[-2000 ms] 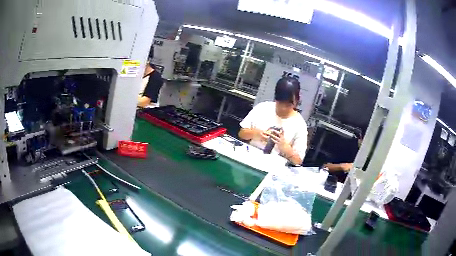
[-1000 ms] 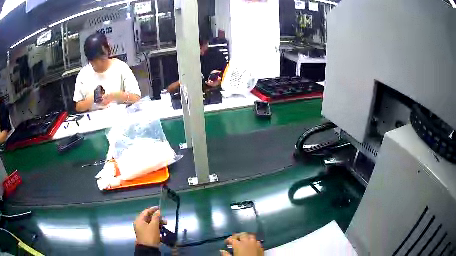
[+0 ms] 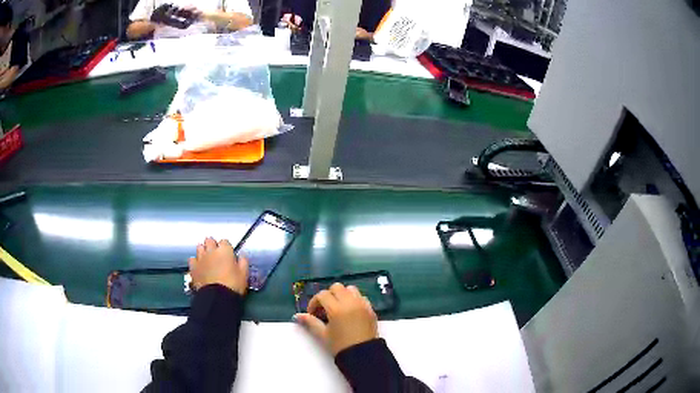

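Four thin black phone middle frames lie on the glossy green bench: one flat at left [image 3: 117, 290], one tilted [image 3: 281, 259] beside it, one flat right of centre [image 3: 345, 277], and one further right [image 3: 454, 255]. My left hand [image 3: 219, 265] rests between the left and tilted frames, covering the left frame's right end and the tilted one's lower left edge; its grip is unclear. My right hand [image 3: 343, 316] is over the lower edge of the right-of-centre frame, thumb apart from the fingers; its fingertips are partly hidden.
White sheet [image 3: 460, 345] lies under my forearms. Behind the bench are a dark belt [image 3: 399, 150], an orange tray [image 3: 230, 153] with a bag, and a metal upright [image 3: 331, 100]. An off-white machine [image 3: 614, 307] stands at right, a yellow tube [image 3: 21, 266] at left. People sit opposite.
The view has swung right, then tilted down. A second ago my left hand held a frame raised on edge and my right hand was at another; now both hands are low over flat-lying frames.
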